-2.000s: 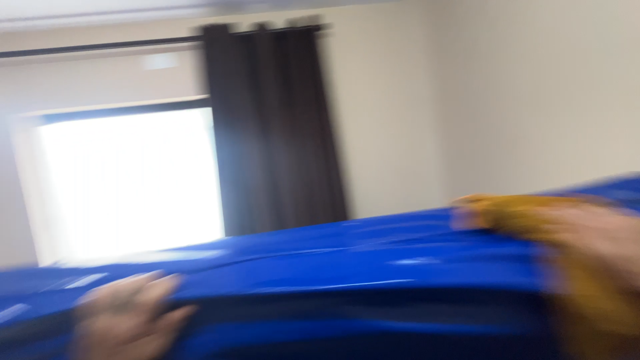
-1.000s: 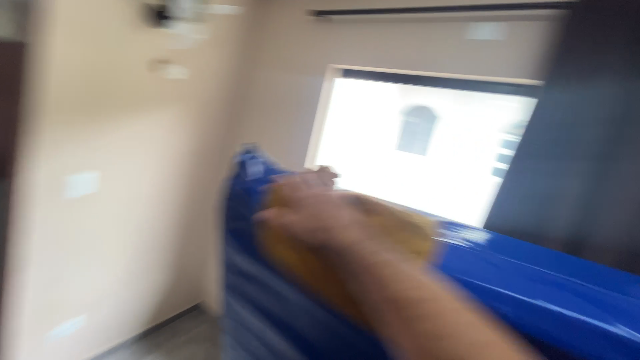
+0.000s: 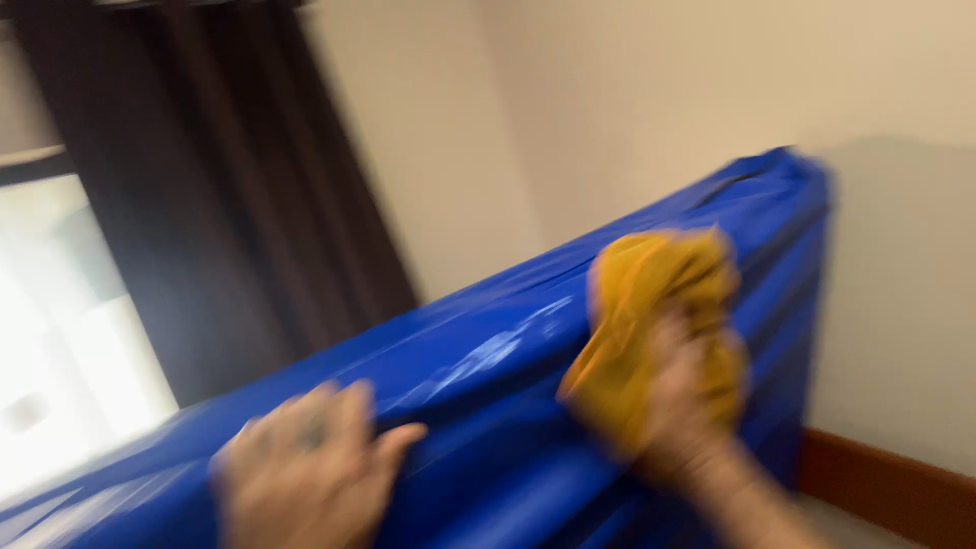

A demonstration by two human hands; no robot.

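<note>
A large, blue, plastic-like covered slab, perhaps a mattress (image 3: 488, 457), stands on its edge and runs up to the right, with shiny wrinkles on its top. My left hand (image 3: 313, 465) lies on the near upper edge, thumb spread from the fingers, holding nothing. To the right, my right hand (image 3: 679, 381) grips a mustard-yellow cloth (image 3: 656, 274) against the slab's upper side. The cloth bunches around the fingers and hides part of them. Both hands are blurred.
Behind the slab hangs a dark curtain (image 3: 229, 191) beside a bright window (image 3: 69, 328). Beige walls (image 3: 648, 91) meet in a corner. A reddish-brown baseboard (image 3: 884, 465) runs low at the right, above a strip of pale floor (image 3: 831, 518).
The view has swung left and then back right. One second ago a hand and the yellow cloth were at the slab's end near the window; now the cloth is toward its other end, and my left hand shows.
</note>
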